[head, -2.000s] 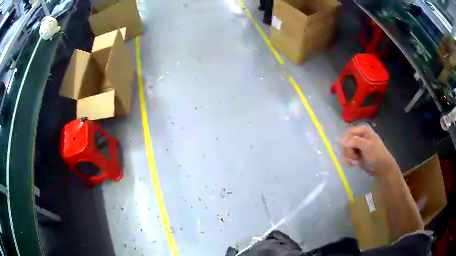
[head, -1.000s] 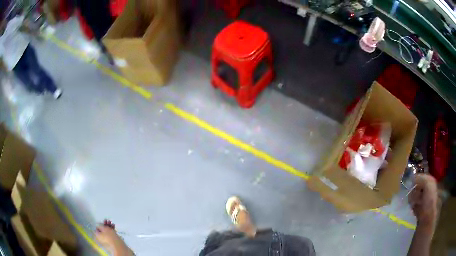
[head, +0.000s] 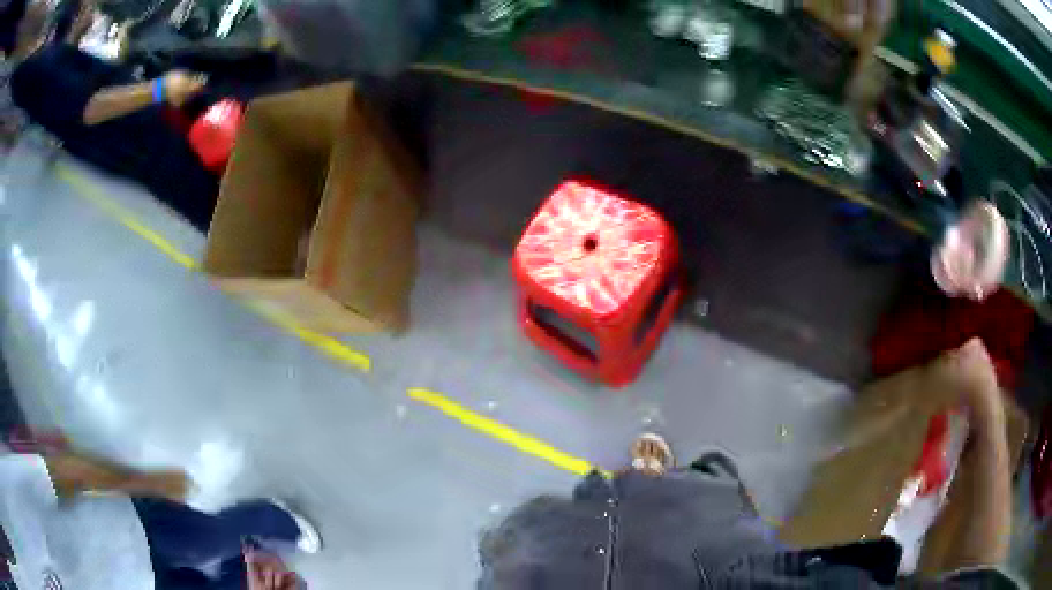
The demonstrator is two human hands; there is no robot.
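My right hand point(head: 969, 371) is raised at the right, over the edge of an open brown carton point(head: 859, 444) with red and white scraps inside. The hand is blurred; its fingers and any hold cannot be made out. My left hand point(head: 272, 569) is small, blurred and cut off at the bottom edge, in front of another person's dark trousers. No cord can be made out between the hands. A red plastic stool point(head: 591, 265) stands upright on the floor ahead of me.
Another open carton point(head: 369, 219) stands left of the stool. A person in a white top point(head: 81, 530) is close at the lower left. A person in dark clothes point(head: 98, 115) is at the upper left. A green bench point(head: 646, 98) with parts and a pink round fan point(head: 969, 250) run along the back.
The view has swung right towards the bench. The stool and cartons show nearer and lower. A person in a white top is now close at the lower left. My left hand sits lower.
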